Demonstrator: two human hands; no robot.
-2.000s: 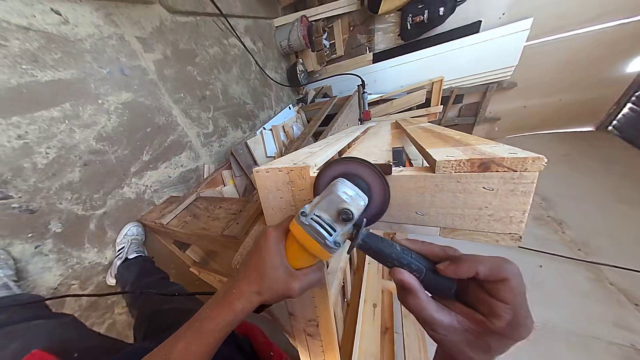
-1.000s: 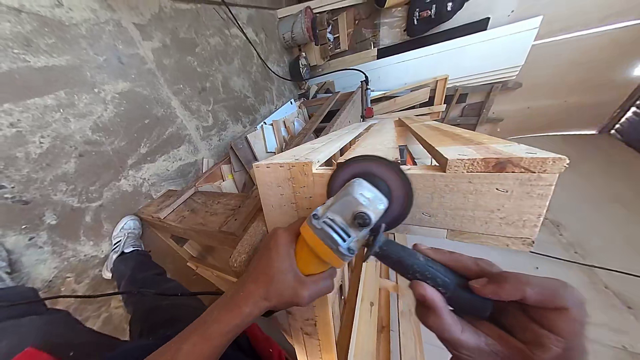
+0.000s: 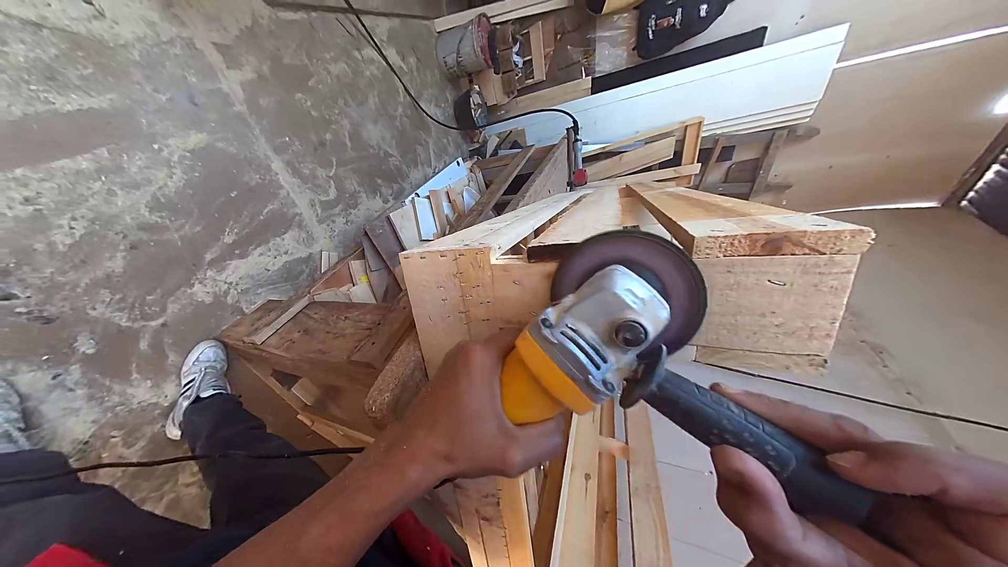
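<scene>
My left hand (image 3: 480, 417) is wrapped round the yellow body of an angle grinder (image 3: 583, 339). Its black side handle (image 3: 756, 441) is in the grip of my right hand (image 3: 850, 480). A dark reddish-brown abrasive disc (image 3: 681, 276) on the grinder lies over the end face of a pale wooden frame (image 3: 780, 291); whether it touches the wood cannot be told. Staples show in the frame's left corner (image 3: 457, 291). A thick board (image 3: 756, 224) slants across the frame's top, right of the disc. The grinder hides the middle of the end face.
Wooden offcuts (image 3: 425, 220) and a brown bench (image 3: 331, 331) lie to the left. Beyond the frame are white boards (image 3: 724, 87), a metal bucket (image 3: 465, 47) and a black bag (image 3: 677, 24). A dark cable (image 3: 236, 455) crosses over my leg, near a white shoe (image 3: 203, 378).
The grinder's disc has moved to the right along the wooden frame's end. My right hand has moved right with the side handle. Both hands have kept their hold.
</scene>
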